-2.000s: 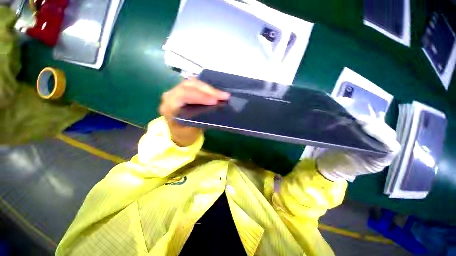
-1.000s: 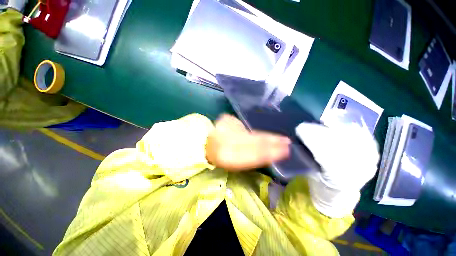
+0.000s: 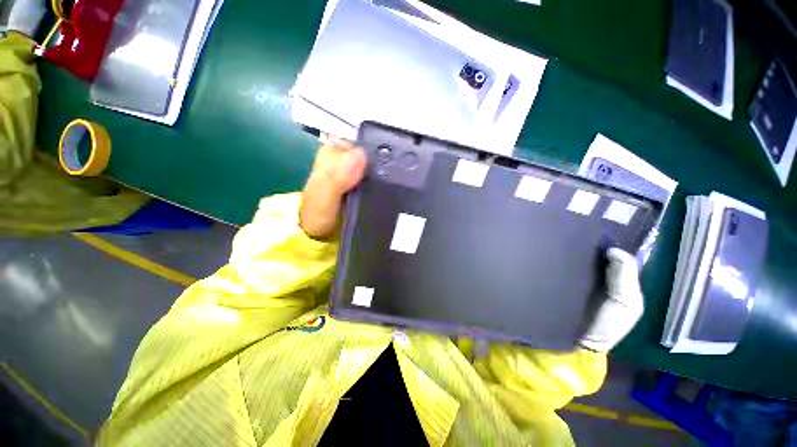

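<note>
A tablet back cover [image 3: 489,253] is held up in front of my chest, its dark inner face toward me. White squares lie along its far edge and near its left end, and round openings show at its far left corner. My bare left hand [image 3: 332,185] grips the left end; its fingers are partly hidden behind the cover. My white-gloved right hand [image 3: 619,301] grips the right end, with the thumb on the inner face.
Silver stacked covers [image 3: 393,70] lie beyond on the green bench [image 3: 245,113]. Another stack [image 3: 730,279] and a single cover are at right. Dark covers [image 3: 699,44] lie far right. Yellow tape roll [image 3: 85,147], red pouch [image 3: 80,37] and another person's sleeve [image 3: 17,113] are at left.
The cover has turned from a steep, edge-on tilt to show its whole inner face. My left hand has moved back to its left end, and my right hand has moved to the right end.
</note>
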